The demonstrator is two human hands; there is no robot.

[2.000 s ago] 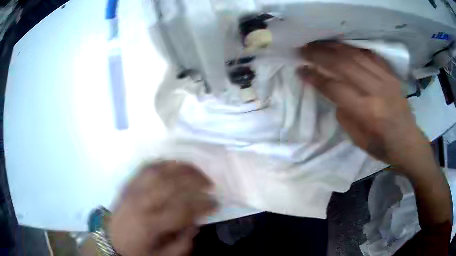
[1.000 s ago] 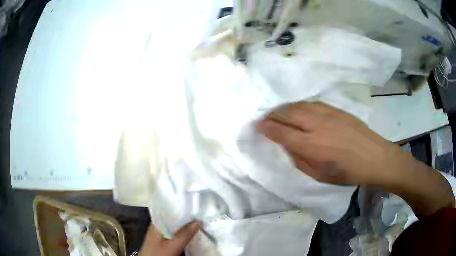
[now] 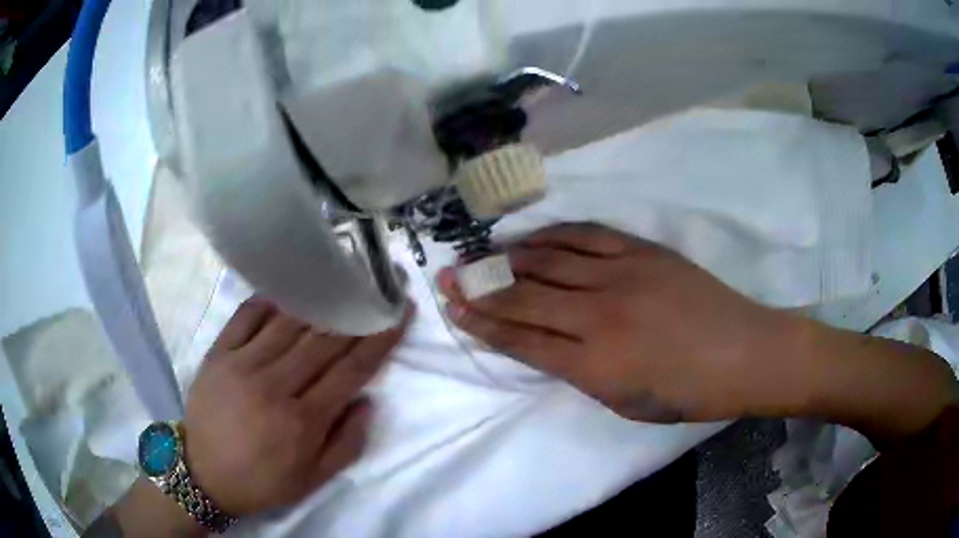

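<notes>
White fabric (image 3: 473, 420) lies spread under the head of the sewing machine (image 3: 358, 116) and over the table. My left hand (image 3: 284, 389) lies flat on the fabric left of the needle area, its fingertips partly behind the machine's face cover. My right hand (image 3: 610, 315) lies on the fabric to the right, fingertips beside the lower cream tension knob (image 3: 487, 275). The upper ribbed cream knob (image 3: 503, 179) is above it. A thin thread (image 3: 457, 331) trails over the fabric between the hands. The needle tip is hidden.
A blue air hose (image 3: 79, 84) with a white sleeve (image 3: 118, 278) hangs left of the head. Cream fabric (image 3: 63, 394) lies at the far left. A pile of white pieces (image 3: 815, 473) is below table level at the lower right.
Both hands have moved up from the loosely bunched fabric to lie flat on it near the needle area. The fabric is spread beneath the head, and the view is closer to the machine.
</notes>
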